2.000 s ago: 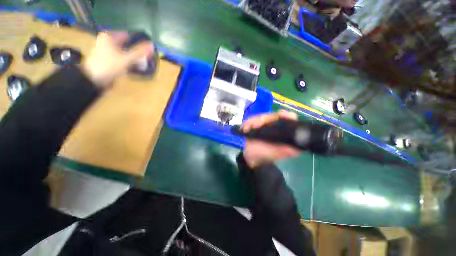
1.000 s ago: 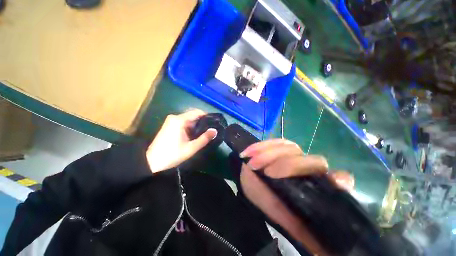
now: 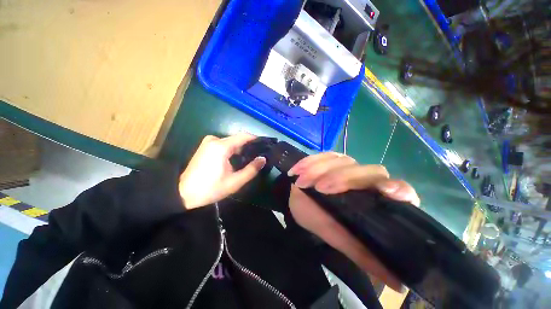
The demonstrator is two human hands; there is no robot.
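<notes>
My left hand [image 3: 212,172] holds a black round housing [image 3: 246,154] between thumb and fingers, over the green bench. My right hand [image 3: 341,199] is shut around a long black electric screwdriver [image 3: 386,232]. The screwdriver's front end is against the housing; its tip is hidden. The silver-grey screw feeder [image 3: 323,51] stands in the blue plastic tray [image 3: 232,81] beyond my hands. The feeder outlet [image 3: 298,87] is on its white front plate.
The tan work board [image 3: 103,66] lies at left. The green conveyor line [image 3: 417,130] carries several spaced black housings at right, behind a blue and yellow edging [image 3: 393,93]. Cluttered, blurred shelving stands at upper right.
My left hand moved from over the board to in front of me with a housing. My right hand brought the screwdriver from the feeder to it; since one second ago, they have closed together.
</notes>
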